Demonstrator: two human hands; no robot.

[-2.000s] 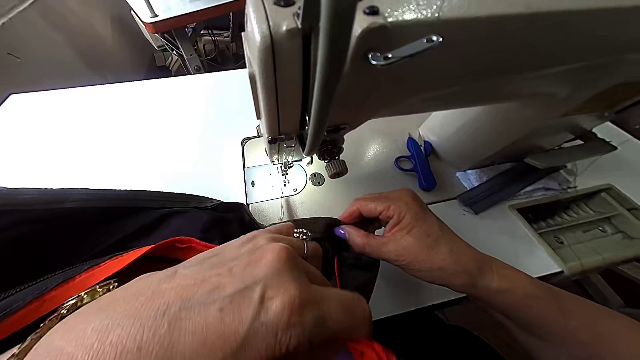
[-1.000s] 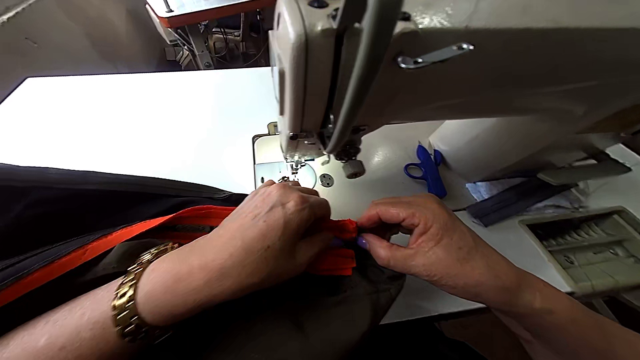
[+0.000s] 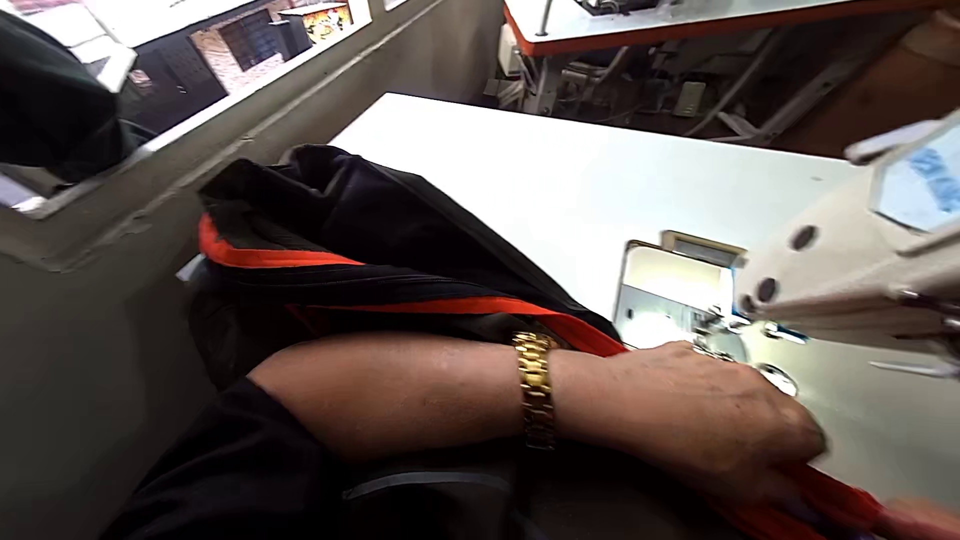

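My left hand (image 3: 712,412), with a gold bracelet-style band (image 3: 534,390) at the wrist, lies over the dark garment (image 3: 420,217) with red-orange edging (image 3: 480,304), just in front of the sewing machine's needle plate (image 3: 656,319). Its fingers curl down out of sight around the cloth near a red strip (image 3: 832,491). Only a blurred part of my right hand (image 3: 919,519) shows at the lower right corner, beside that red strip; its fingers cannot be made out. The sewing machine's head (image 3: 847,262) stands at the right.
The garment spreads left across the white sewing table (image 3: 525,165) to the wall (image 3: 300,112) below a window. Behind stands another table with a red-orange edge (image 3: 675,34). A dark cloth or bag (image 3: 60,97) hangs at the upper left.
The view has swung far to the left. The blue thread snips seen earlier are out of view. Both hands stay low by the needle area, my right one now mostly out of view.
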